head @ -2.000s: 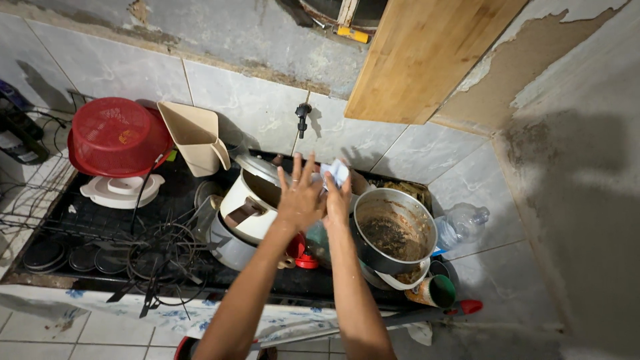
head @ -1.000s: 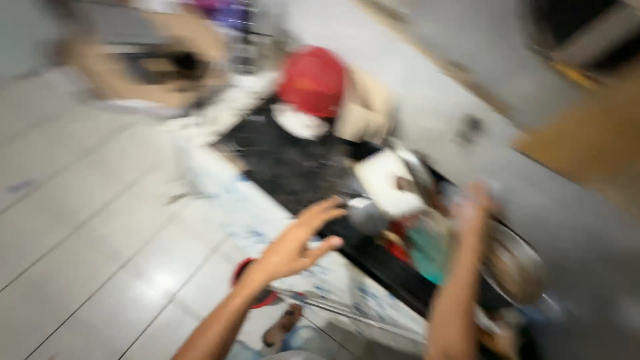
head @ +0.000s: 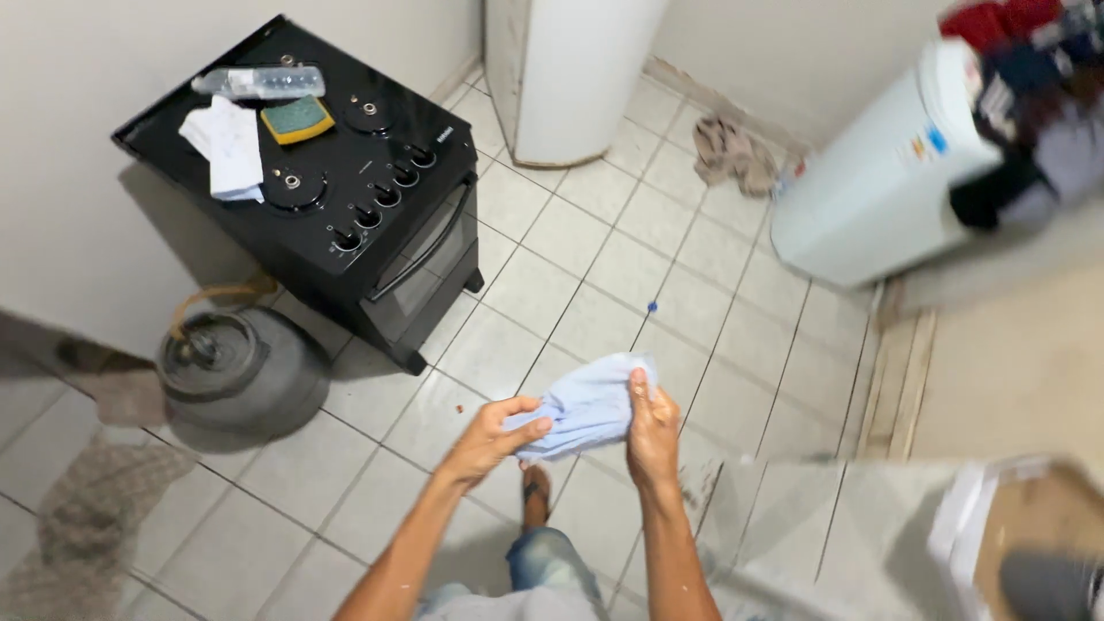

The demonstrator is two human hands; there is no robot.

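A light blue cloth [head: 586, 410] is stretched between my two hands above the tiled floor. My left hand [head: 496, 438] pinches its left end between thumb and fingers, and my right hand [head: 651, 423] grips the right end with the thumb on top. Ahead to the left stands a black gas stove [head: 345, 172] with its burner grates off. On its top lie a folded white cloth [head: 233, 155], a green and yellow sponge [head: 297, 119] and a clear plastic bottle [head: 267, 83] on its side.
A grey gas cylinder [head: 246, 375] with a hose stands left of the stove. A white appliance-like cabinet [head: 582, 78] is at the back, sandals [head: 733, 158] by the wall. At right are a white cylindrical bin [head: 888, 172] with clothes on it and an open box [head: 957, 526].
The view has swung from the cluttered counter with pots to the stove and floor. My left hand, open and apart one second ago, now holds the cloth together with my right.
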